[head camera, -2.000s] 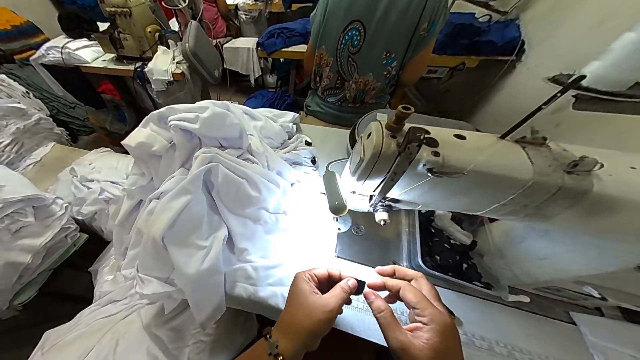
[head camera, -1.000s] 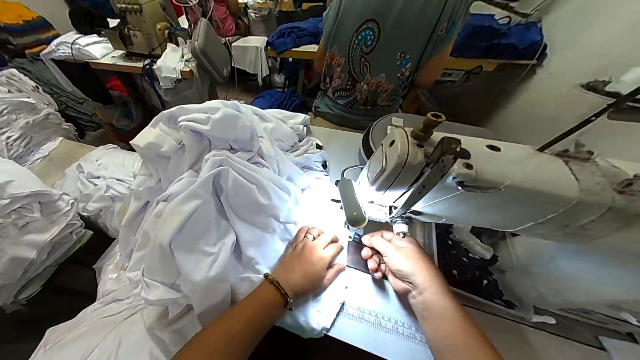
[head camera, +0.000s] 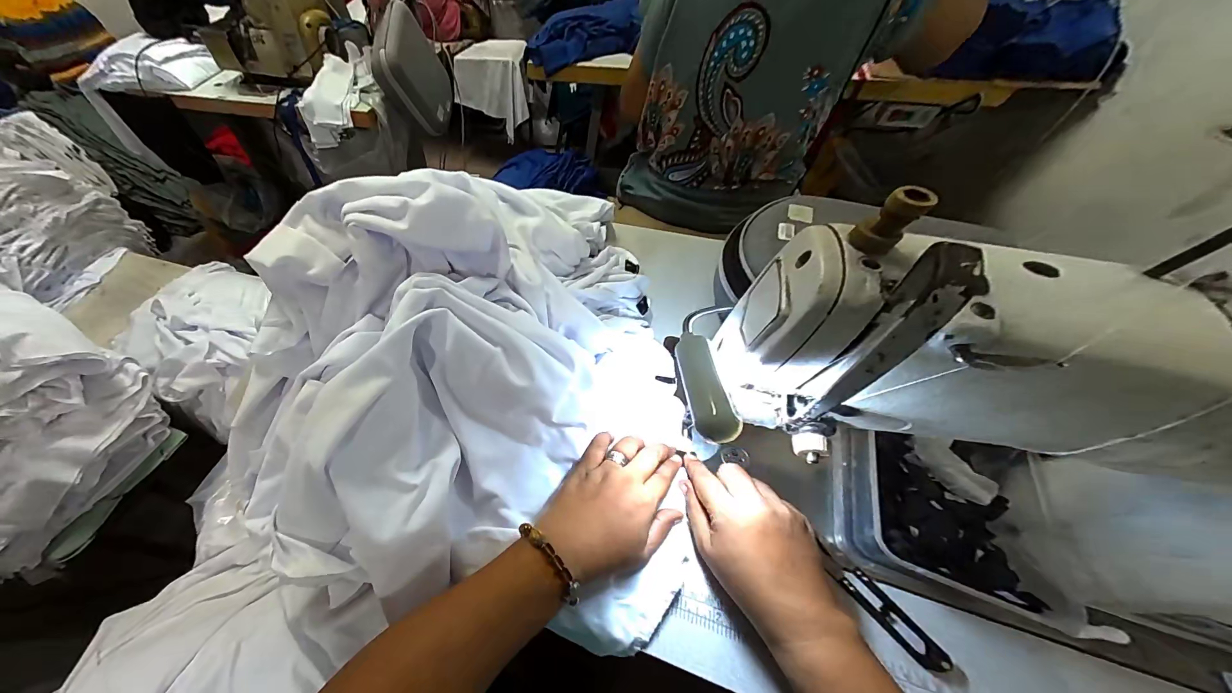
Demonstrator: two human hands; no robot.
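Note:
White fabric point(head camera: 414, 385) is heaped over the left of the sewing table. My left hand point(head camera: 611, 505), with a ring and a beaded bracelet, lies flat on its right edge. My right hand point(head camera: 756, 539) is beside it, its index fingertip meeting the fabric edge near the needle area of the industrial sewing machine point(head camera: 962, 327); whether it pinches anything is unclear. A lit lamp point(head camera: 707, 390) glares beside the machine head and washes out the cloth there. Dark thread snips point(head camera: 890, 616) show beside my right wrist, partly hidden by it.
A plastic tray point(head camera: 857, 510) of small black pieces stands right of the needle area. Stacks of white cloth point(head camera: 67, 433) lie at the left. Beyond the table is a person in a patterned green top point(head camera: 741, 106). Another sewing machine point(head camera: 274, 43) stands at the back left.
Two seconds ago both hands held a small black piece at the table's front edge. They have moved to the fabric beside the needle area, and the black piece is no longer plainly visible.

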